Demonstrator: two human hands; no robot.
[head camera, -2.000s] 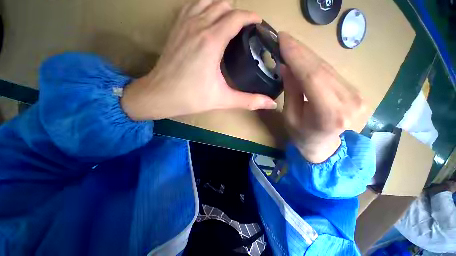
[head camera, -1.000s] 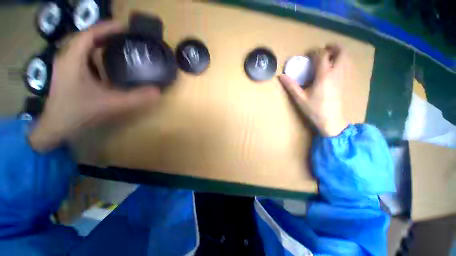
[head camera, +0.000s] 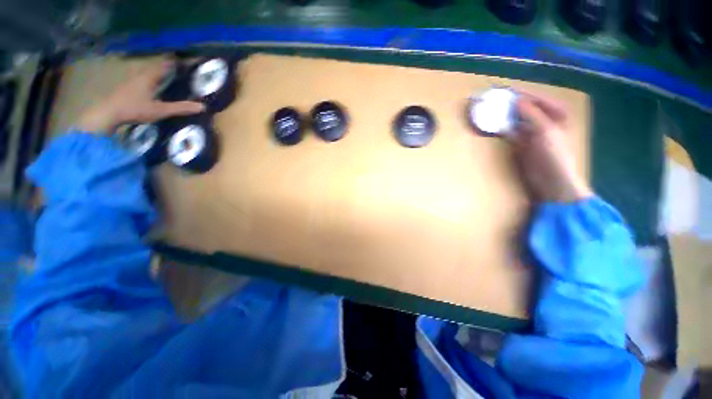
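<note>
Three black round covers with pale emblems lie on the brown cardboard sheet (head camera: 359, 210): two close together, the left one (head camera: 288, 125) and the middle one (head camera: 329, 121), and one farther right (head camera: 414, 126). My right hand (head camera: 542, 132) holds a silver-white disc (head camera: 494, 111) by its right edge at the sheet's right end. My left hand (head camera: 133, 101) is at the left end, thumb and fingers around a dark, blurred unit (head camera: 168, 87). Black housings with silver rings sit beside it, one behind (head camera: 209, 76) and one in front (head camera: 187, 146).
The green bench edge (head camera: 624, 171) borders the cardboard. Beyond it runs a blue conveyor edge (head camera: 351, 35), with several black units (head camera: 584, 12) at the upper right. An open carton (head camera: 691, 288) with white material stands at the right, cut off by the picture's edge.
My left hand has moved left, to the ringed housings. The black unit it held is no longer seen clearly. A third cover shows beside the left one. The view has shifted.
</note>
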